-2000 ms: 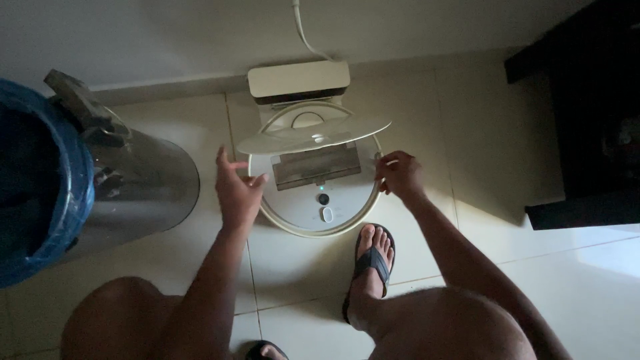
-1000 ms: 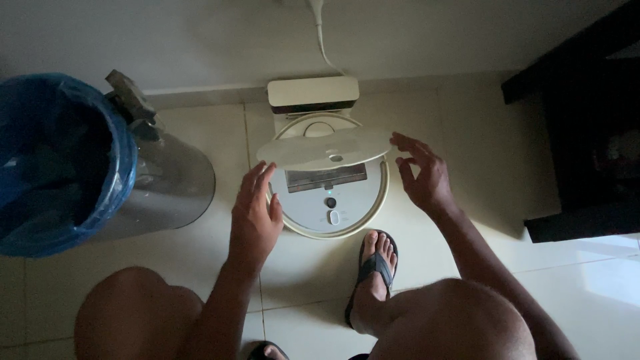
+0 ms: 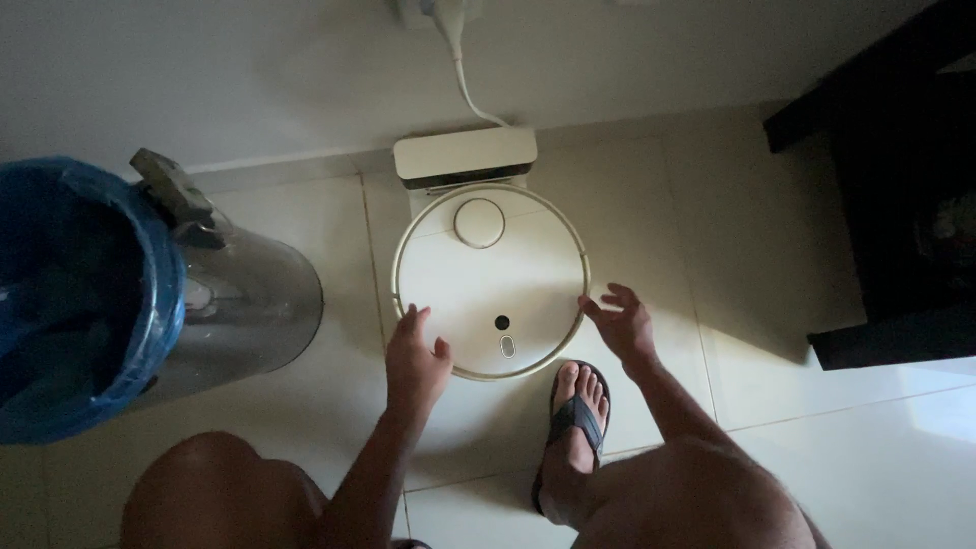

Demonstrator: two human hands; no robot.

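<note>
A round white robot vacuum cleaner lies on the tiled floor with its top lid down, against a white charging dock at the wall. My left hand is at the vacuum's lower left rim, fingers apart and holding nothing. At the right rim is my right hand, its fingers spread and empty; whether a fingertip touches the rim I cannot tell. The round turret on the vacuum is toward the dock, and a dark round button and an oval one are toward me.
On the left stands a metal trash bin with a blue bag over its rim. A white power cord runs from the wall to the dock. Black furniture is at the right. My sandalled foot is just below the vacuum.
The vacuum's lid, raised in both earlier frames, is now down and covers the compartment. Both hands have moved down to the sides of the vacuum, nearer to me.
</note>
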